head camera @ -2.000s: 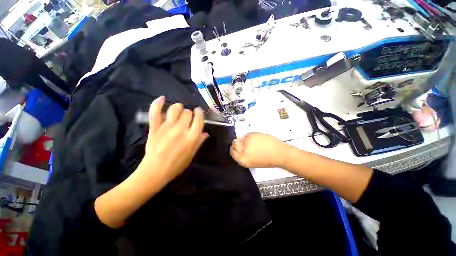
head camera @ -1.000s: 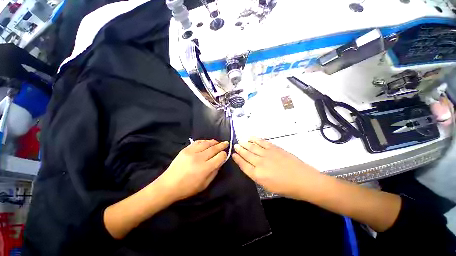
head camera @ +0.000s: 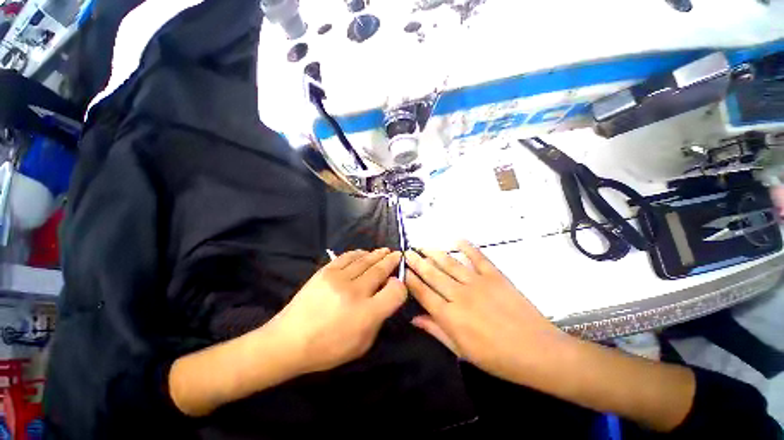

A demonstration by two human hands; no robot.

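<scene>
The black garment lies left of and in front of the white sewing machine. A thin white trim strip runs along its edge from the presser foot down to my fingertips. My left hand lies on the cloth left of the strip, fingers together, holding the strip and edge; a small pale pointed end shows by its fingers, its nature unclear. My right hand lies just right of the strip, fingertips on the edge, thumb lower down. The needle itself is too small to tell.
Black shears lie right of the needle. Beside them a black tray holds silver snips. A measuring tape runs along the table's front edge. A white piece lies on the cloth at upper left. A blue item is at far left.
My left hand has come down from beside the presser foot to the strip below it. My right hand has flattened beside it. The view has moved closer to the machine.
</scene>
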